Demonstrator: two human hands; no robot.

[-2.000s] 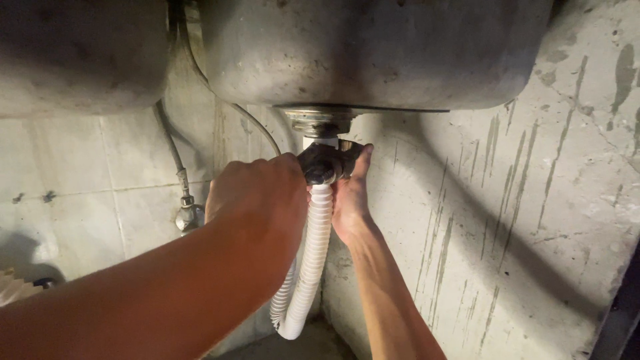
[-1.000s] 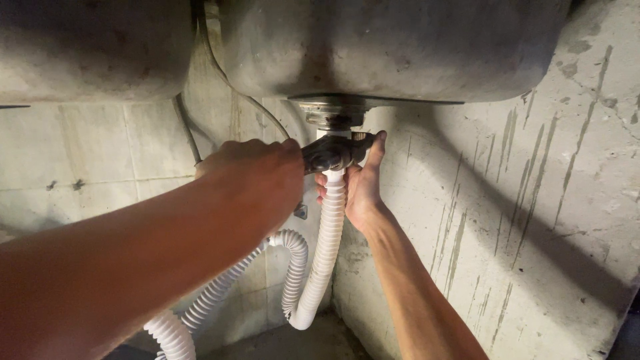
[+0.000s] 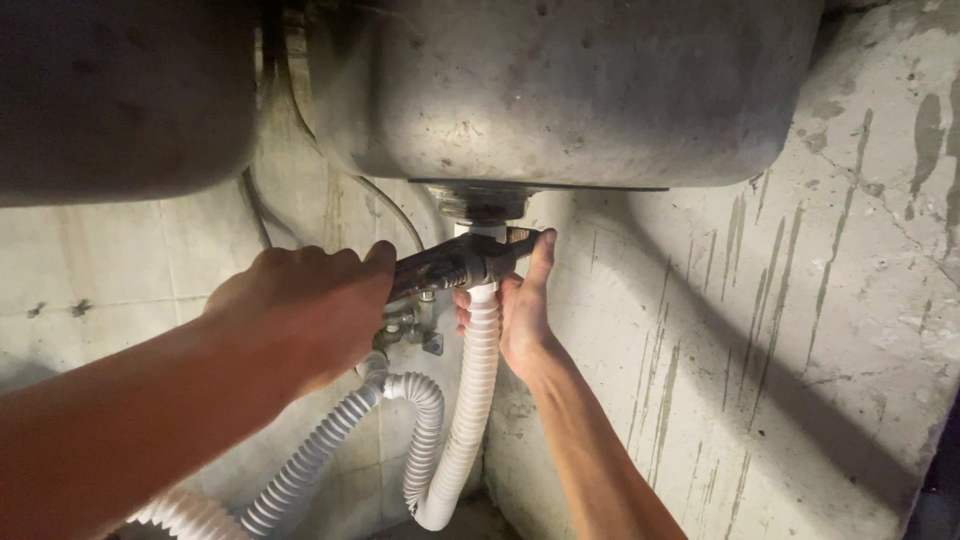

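Observation:
My left hand (image 3: 315, 307) is closed around the handle of a dark adjustable pipe wrench (image 3: 431, 274). The wrench lies across the white drain tailpiece, just under the metal sink drain fitting (image 3: 480, 204). My right hand (image 3: 525, 307) is at the jaw end, its thumb against the jaw and its other fingers behind the top of the white corrugated drain hose (image 3: 480, 360). That hose hangs down, bends at the bottom and rises again to a joint at the left. The wrench hides part of the tailpiece, and how tightly its jaws grip cannot be seen.
Two metal sink basins hang overhead, one at the left (image 3: 112, 97) and one in the middle (image 3: 555, 90). A shut-off valve (image 3: 405, 322) and thin supply hoses are at the tiled back wall (image 3: 90, 262). A stained concrete wall (image 3: 735, 337) stands on the right.
The wrench handle shows more between my hands than two seconds ago, and my left hand is farther from the pipe. My right hand stays at the jaw end. The view has shifted somewhat.

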